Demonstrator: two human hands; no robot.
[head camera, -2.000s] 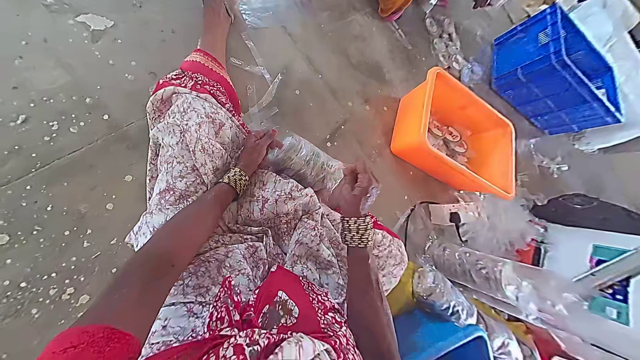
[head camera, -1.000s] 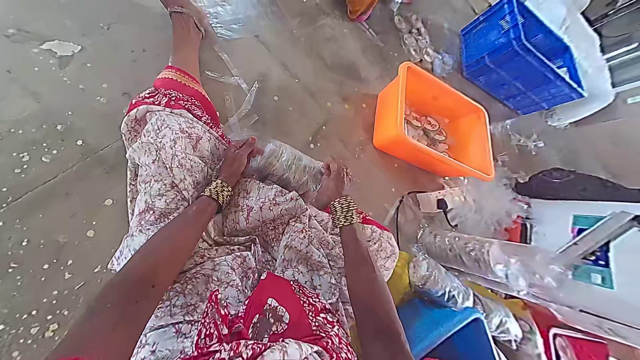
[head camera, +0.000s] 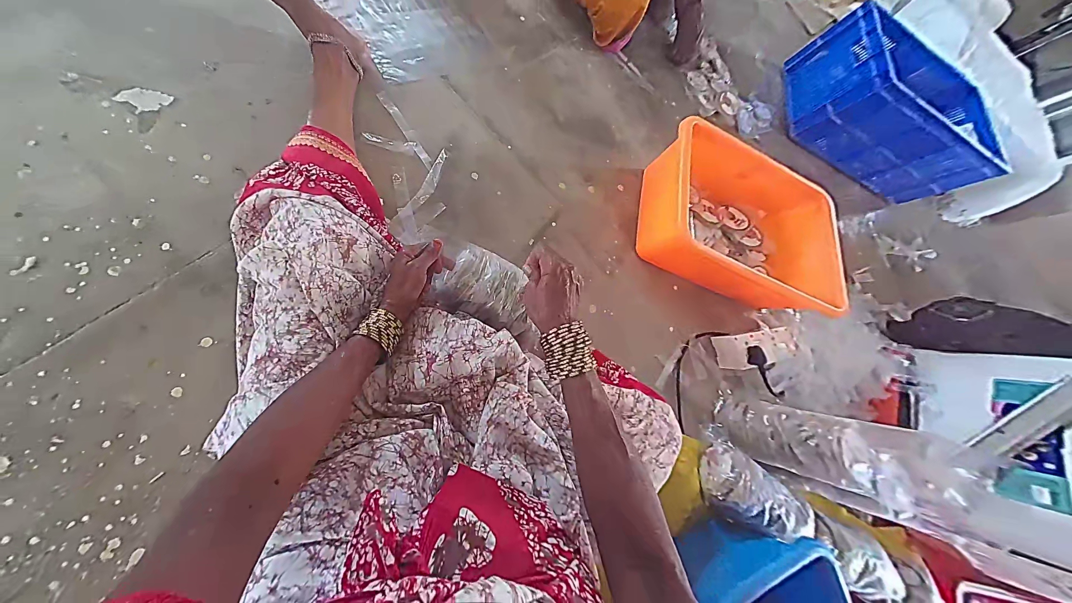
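A roll-shaped bundle in clear plastic film (head camera: 486, 289) lies across the lap, over the patterned cloth (head camera: 452, 368). At its left end is my left hand (head camera: 412, 276), fingers curled against the plastic. My right hand (head camera: 551, 289) is closed at the bundle's right end, its fingers bent inward. Both wrists carry gold-coloured bangles. What the bundle contains cannot be made out through the film. Loose strips of clear plastic (head camera: 419, 188) trail on the floor just beyond the left hand.
An orange plastic tub (head camera: 745, 218) holding several round discs stands at the right, with a blue crate (head camera: 892, 105) behind it. Plastic-wrapped rolls (head camera: 804, 435) and a blue bin (head camera: 758, 565) are at the lower right. Another person's hand (head camera: 687, 33) shows at the top, near small discs.
The right hand has turned into a more closed shape at the bundle's end. The left hand stays at the other end.
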